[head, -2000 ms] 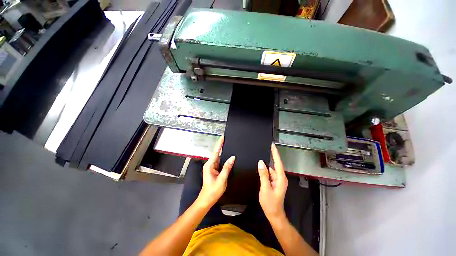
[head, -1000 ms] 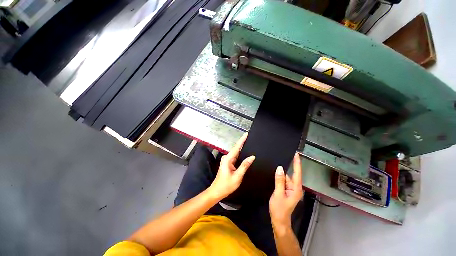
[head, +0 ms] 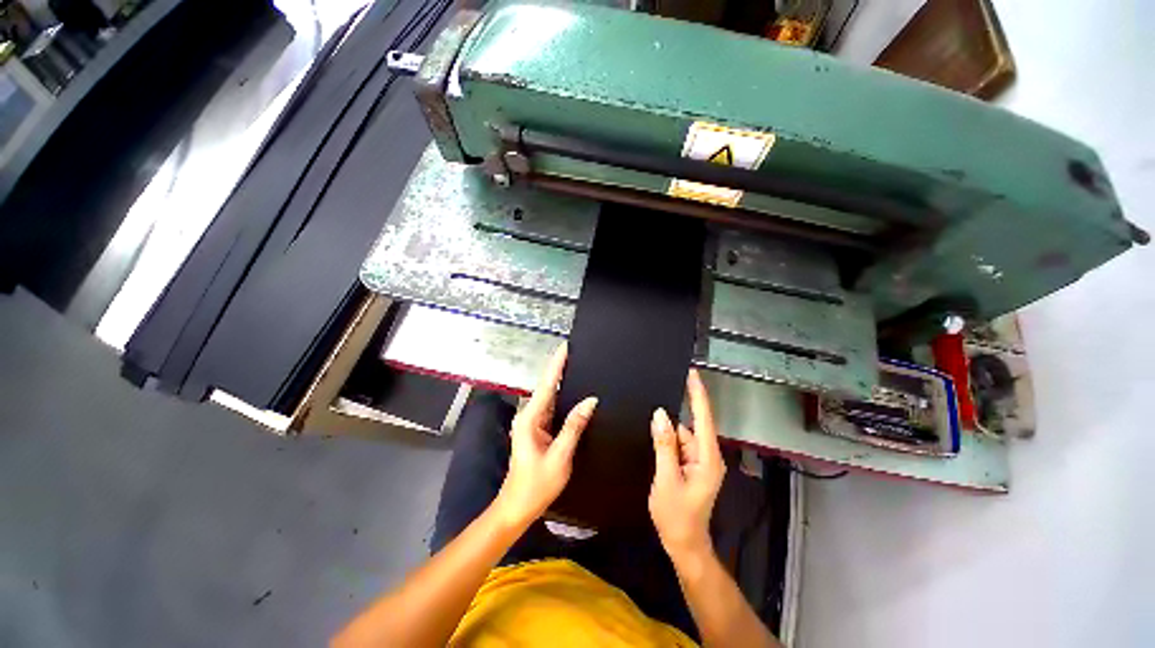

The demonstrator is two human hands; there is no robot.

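Observation:
A wide black strip lies on the machine bed. Its far end passes under the dark bars of the green strip-cutting machine, where it is hidden. Its near part hangs over the bed's front edge towards my lap. My left hand holds the strip's left edge, thumb on top and fingers along the side. My right hand holds its right edge in the same way, level with my left. Both hands are bare.
A pile of black strips lies on the side table at the left, with a dark curved stack beyond. A blue-edged tools tray and a red container stand right of the bed. A brown-inside box is behind the machine.
The view swung one way and back, shifting the whole scene. Both hands keep the same hold on the strip's edges. No clear movement of the strip along the bed shows.

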